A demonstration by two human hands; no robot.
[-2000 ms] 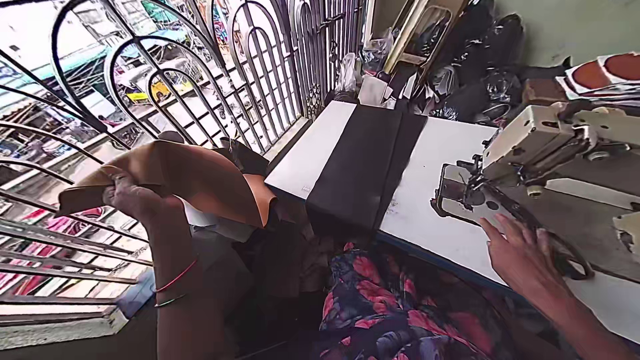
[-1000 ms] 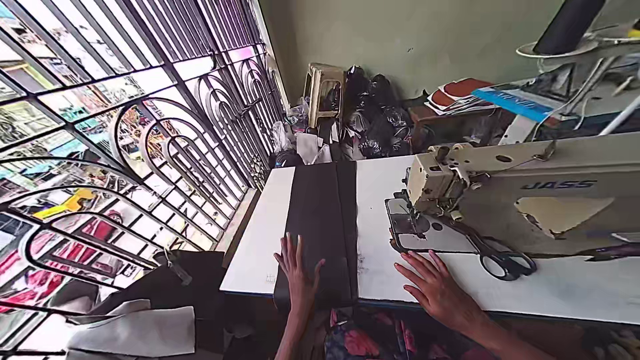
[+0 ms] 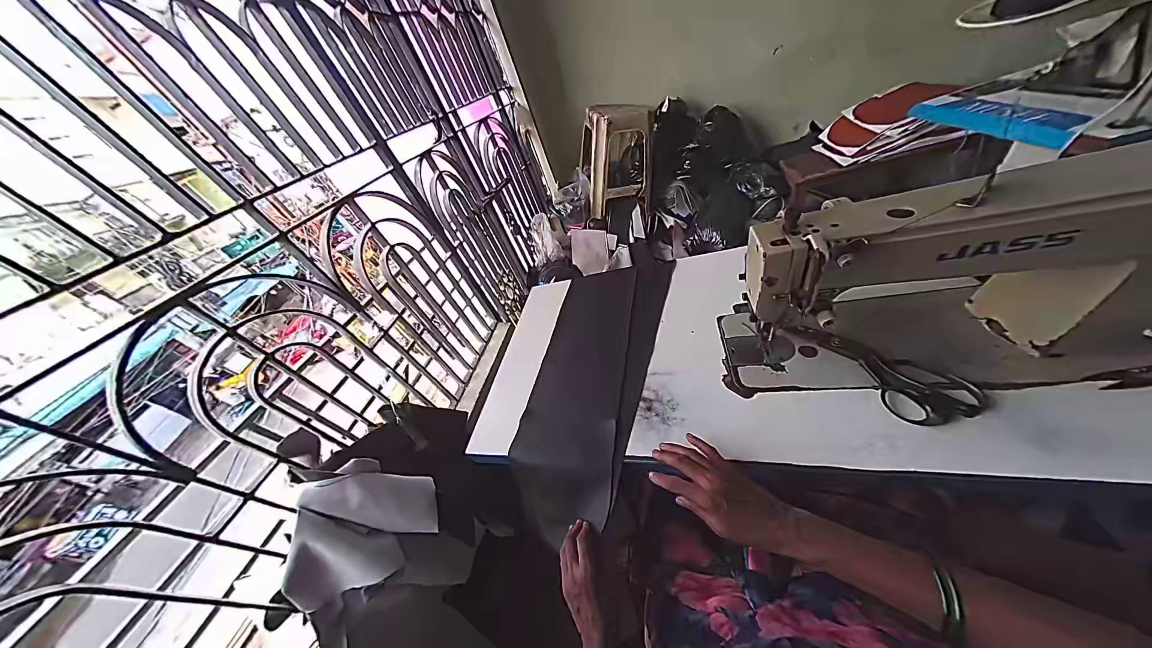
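Note:
A strip of black fabric (image 3: 576, 378) lies across the left end of the white sewing table (image 3: 693, 405) and hangs over the front edge. At the lower end of the hanging fabric is my left hand (image 3: 583, 576), its fingertips touching it; whether they pinch it I cannot tell. My right hand (image 3: 715, 490) rests at the table's front edge with spread fingers, holding nothing, just right of the fabric. A beige Jass sewing machine (image 3: 954, 261) stands on the right. Black-handled scissors (image 3: 927, 391) lie beside its needle area, on the near side.
Left of the table, grey and black cloth pieces (image 3: 369, 531) are heaped beside a metal window grille (image 3: 360, 261). Behind the table stand a plastic stool (image 3: 616, 153) and black plastic bags (image 3: 720, 180). Reddish and white flat pieces (image 3: 886, 121) are stacked at the back right.
My left hand has moved from on top of the fabric down past the table's front edge. The fabric hangs farther over that edge. The brown piece held two seconds ago is out of my left hand.

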